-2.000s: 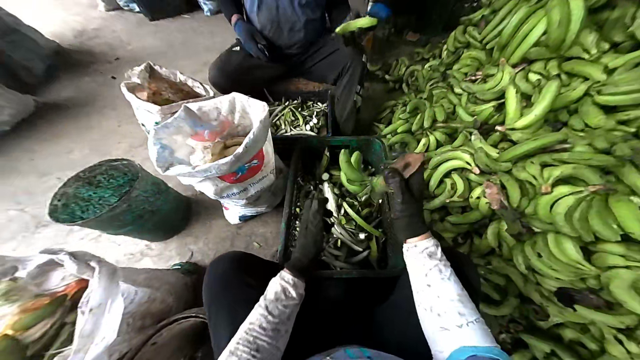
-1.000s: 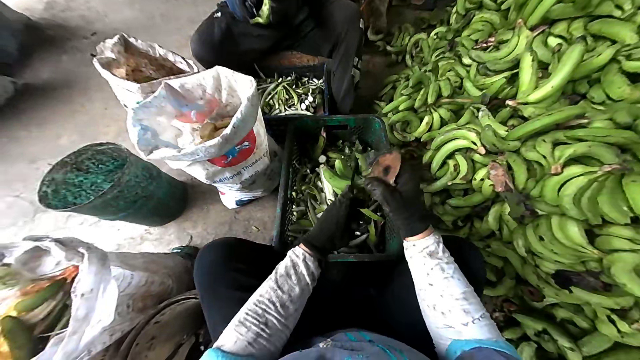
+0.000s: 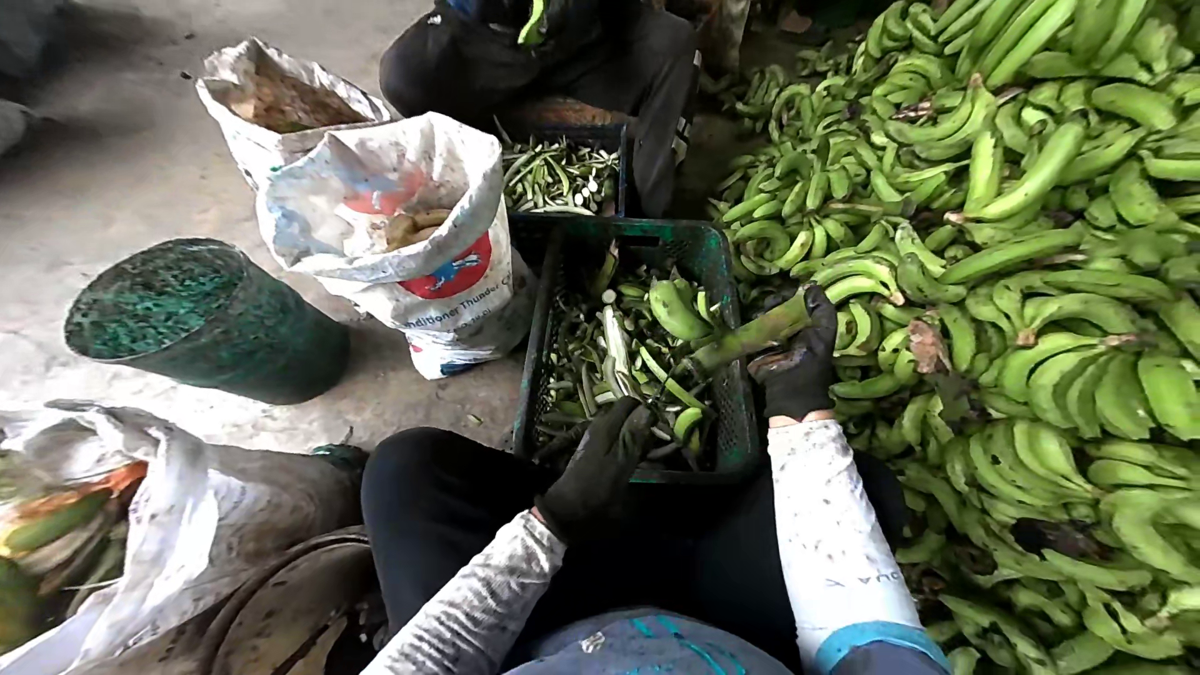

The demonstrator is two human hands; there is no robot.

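My right hand (image 3: pixel 802 356), in a black glove, grips a thick green stalk (image 3: pixel 750 337) at the right rim of the green plastic crate (image 3: pixel 741 412). A brown piece shows against its palm; what it is cannot be told. The stalk's lower end points into the crate, near a green plantain (image 3: pixel 677 309). My left hand (image 3: pixel 600 459), also black-gloved, is over the crate's near rim, fingertips by a pale strip (image 3: pixel 617 352); whether it holds anything is hidden. Green and pale cut pieces fill the crate.
Green plantains (image 3: pixel 1041 375) are heaped at the right. Left stand a green bucket (image 3: pixel 281 347), two open white sacks (image 3: pixel 487 169) (image 3: pixel 234 141) and another sack (image 3: pixel 178 525) with peels. Beyond, a person (image 3: pixel 525 84) sits behind a dark crate (image 3: pixel 621 178) of cut pieces.
My hands, close together one second ago, are now apart, the left lower and nearer my lap. The green stalk now shows plainly in my right hand.
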